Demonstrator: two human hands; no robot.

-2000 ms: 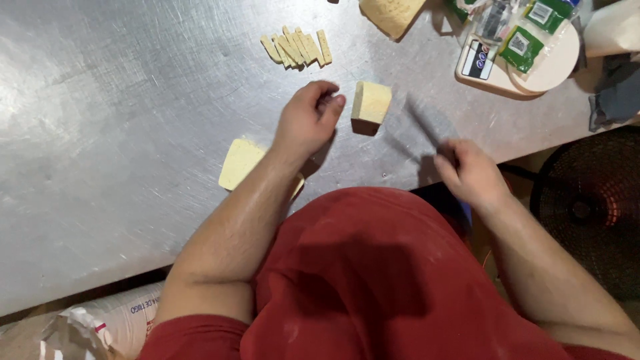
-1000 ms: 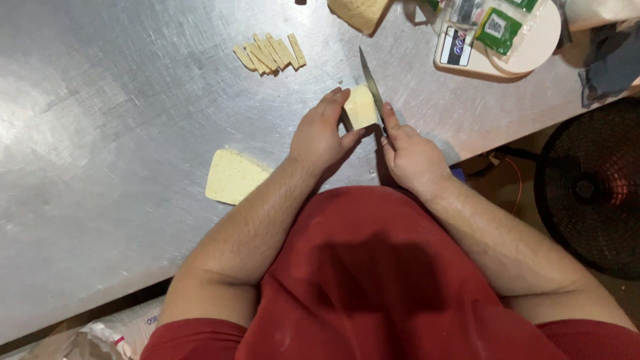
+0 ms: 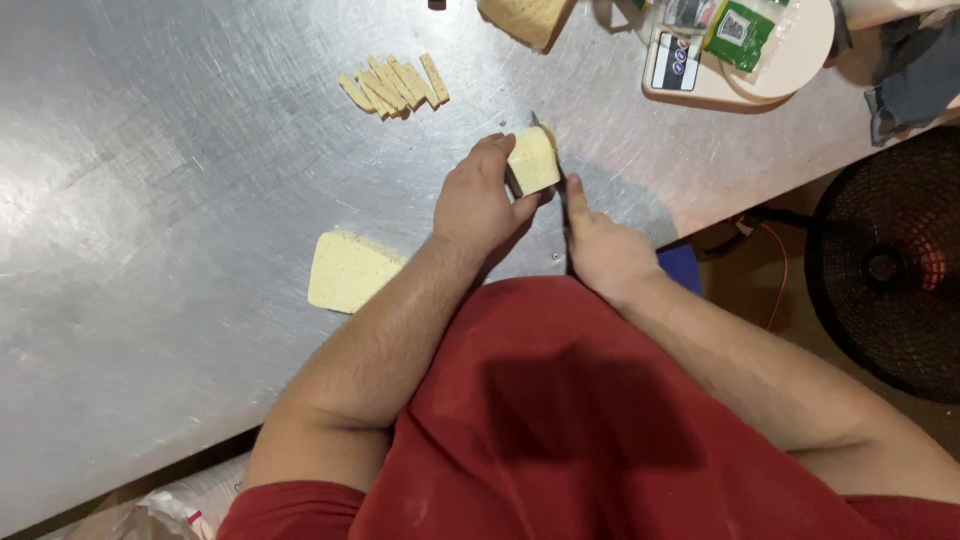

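A pale yellow block of cheese (image 3: 534, 160) stands on the metal table, gripped at its left side between the fingers and thumb of my left hand (image 3: 480, 196). My right hand (image 3: 609, 251) holds a knife (image 3: 563, 196), index finger stretched along it; the blade lies against the block's right side, partly hidden by it, with the tip showing above. A larger cheese piece (image 3: 350, 271) lies by my left forearm, which covers its right end. Several thin cheese strips (image 3: 394, 84) lie in a loose group farther up the table.
At the top lies another cheese piece (image 3: 529, 19), cut off by the frame. A kitchen scale (image 3: 675, 71) bearing green-and-clear packets (image 3: 740, 34) stands at the upper right, beside dark cloth (image 3: 911, 75). A black fan (image 3: 885, 266) is beyond the table's right edge.
Two seconds ago my left hand was beside the block and the knife was away to its right. Both hands have come to the block; my left hand has taken hold of it.
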